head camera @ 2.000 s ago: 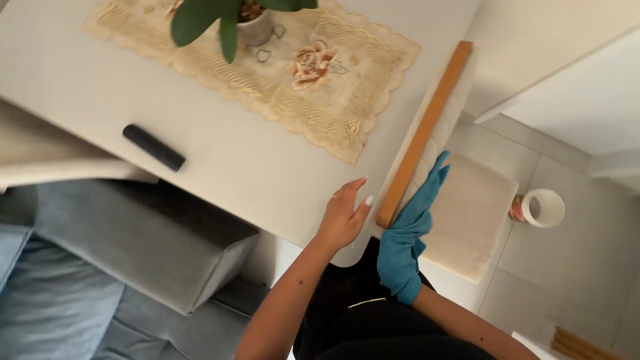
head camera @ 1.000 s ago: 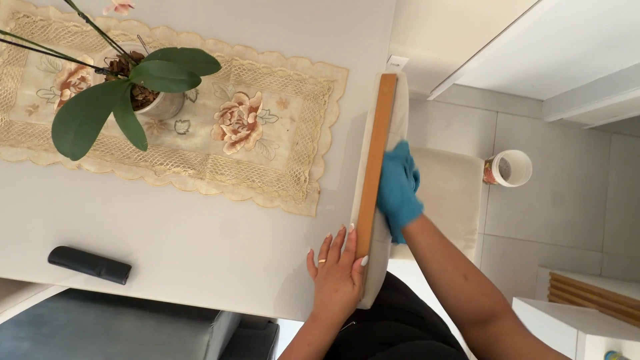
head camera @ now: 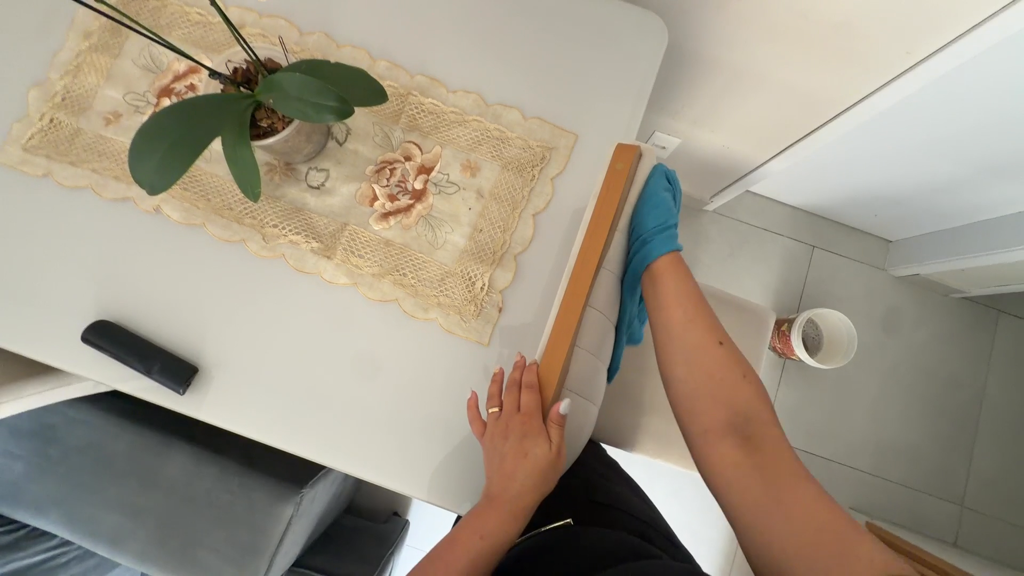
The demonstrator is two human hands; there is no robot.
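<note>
A chair with a wooden top rail (head camera: pixel 590 272) and a tufted, light upholstered backrest (head camera: pixel 596 336) stands against the table's end. My left hand (head camera: pixel 522 436) rests at the near end of the rail, fingers spread on the wood and the table edge, a ring on one finger. My right hand (head camera: pixel 658 212) is covered by a blue cloth (head camera: pixel 640 264) and presses against the outer side of the backrest near its far end. Part of the cloth hangs down along the upholstery. The fingers under the cloth are hidden.
The pale table (head camera: pixel 320 344) bears an embroidered lace runner (head camera: pixel 456 264), a potted orchid (head camera: pixel 296 140) and a black case (head camera: pixel 139 356). A grey sofa (head camera: pixel 160 480) stands at lower left. Right of the chair seat (head camera: pixel 664 392), a white tub (head camera: pixel 832 338) holding murky liquid stands on the tiled floor.
My right hand with the blue cloth has moved along the backrest toward its far end. My left hand, above the table corner two seconds ago, now touches the rail. The view has shifted.
</note>
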